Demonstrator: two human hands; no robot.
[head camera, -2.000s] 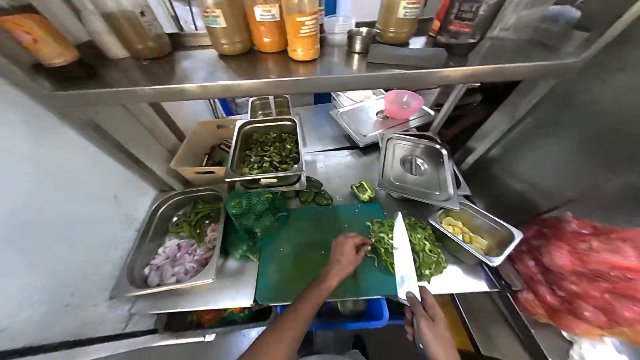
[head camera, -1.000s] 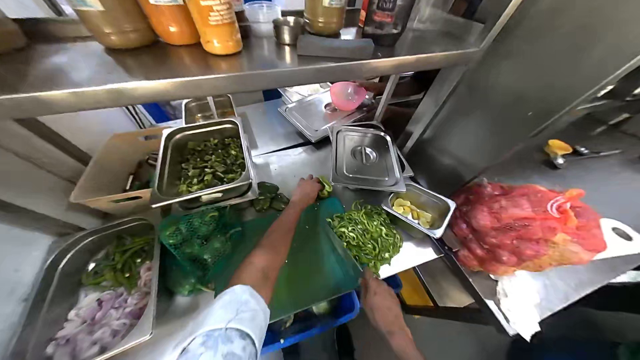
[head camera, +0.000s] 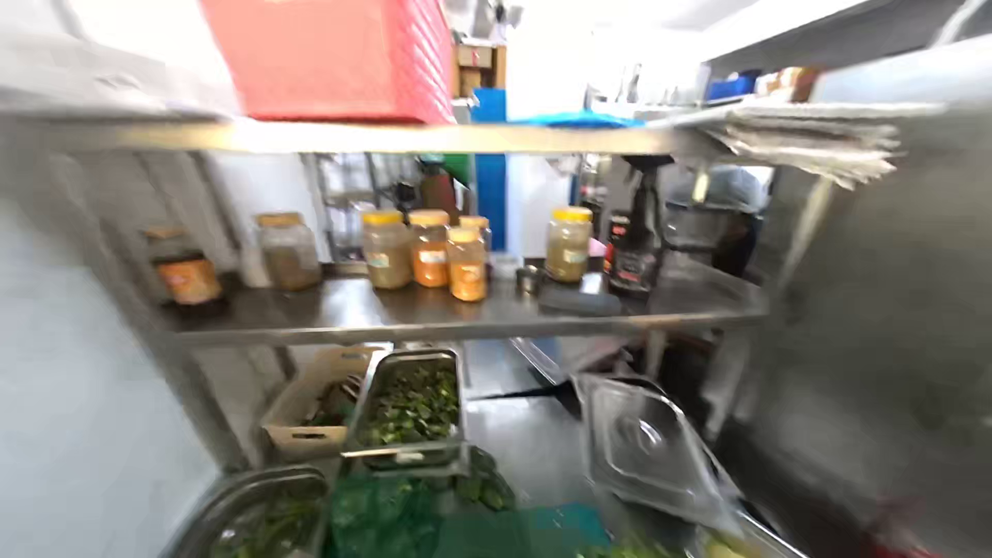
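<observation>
Neither my left hand nor my right hand shows in the head view, which is blurred and tilted up. Along the bottom edge lies part of the green cutting board (head camera: 519, 533), with some sliced green vegetable (head camera: 632, 546) at its right. Left of the board is a green mesh bag (head camera: 384, 515). Behind it stands a steel pan of chopped green vegetables (head camera: 415, 407), with dark green pieces (head camera: 484, 480) beside it. A steel lid (head camera: 643, 446) lies to the right. The knife cannot be made out.
A steel shelf (head camera: 465, 332) crosses above the counter, holding spice jars (head camera: 467, 267) and a dark bottle (head camera: 637, 240). An upper shelf (head camera: 387, 138) bears a red box (head camera: 333, 58) and stacked papers (head camera: 814, 139). A beige bin (head camera: 310, 434) and another steel pan (head camera: 256, 511) stand left.
The view has swung sharply upward. Both hands, seen over the board a second ago, are out of frame. A dark, long shape now lies on the counter left of the lid.
</observation>
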